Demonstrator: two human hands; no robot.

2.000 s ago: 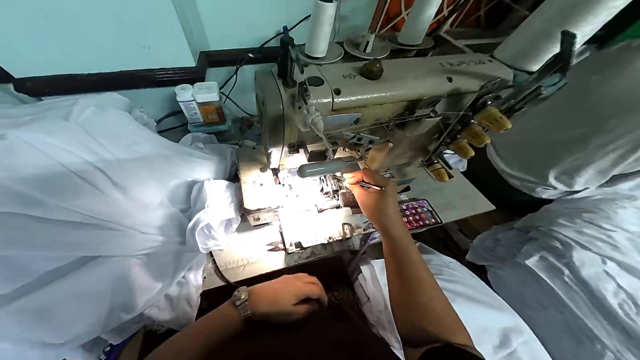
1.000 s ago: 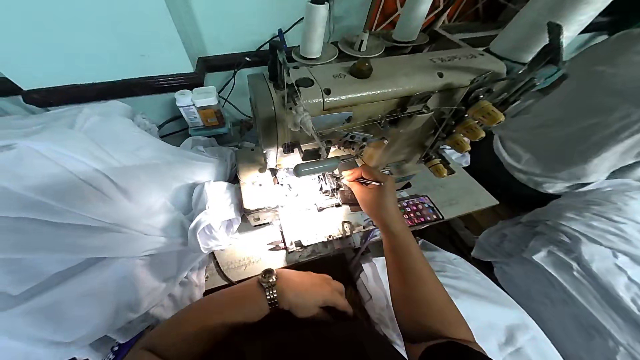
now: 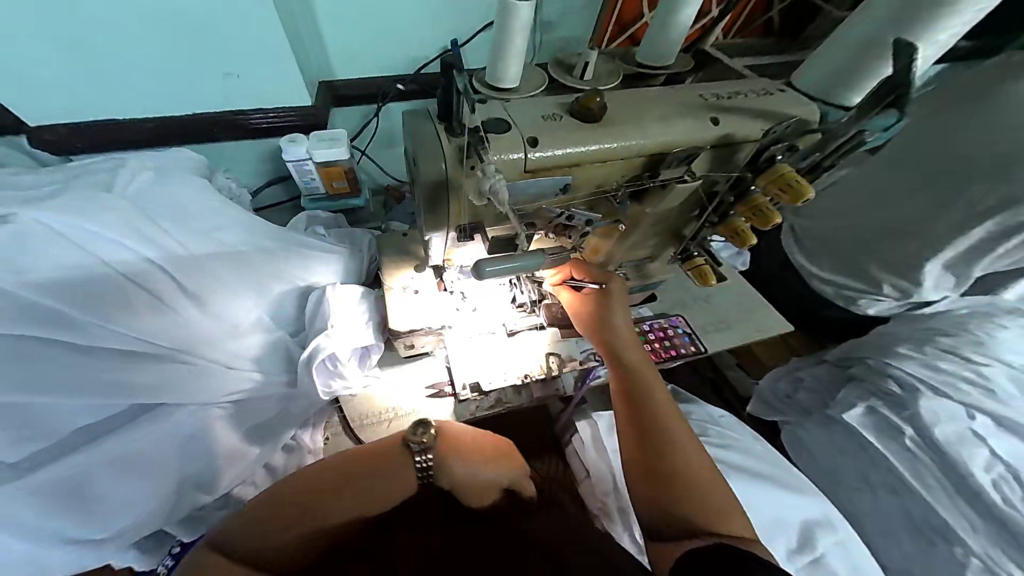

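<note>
My right hand holds slim metal tweezers at the needle area of an industrial sewing machine. A grey-green lamp reaches in just above the fingers and lights the machine bed brightly. The tips of the tweezers are lost in the glare. Below the machine's front edge, my left hand rests low near my lap with a metal wristwatch on its wrist. Nothing shows in that hand; its fingertips are partly hidden in dark shadow.
White fabric is heaped at the left, with more fabric at the right. A lit phone lies right of the machine bed. Small thread snips lie at the front. White thread cones and plastic bottles stand behind.
My left hand has moved to the right along my lap since two seconds ago. My right hand stays at the needle area with the tweezers.
</note>
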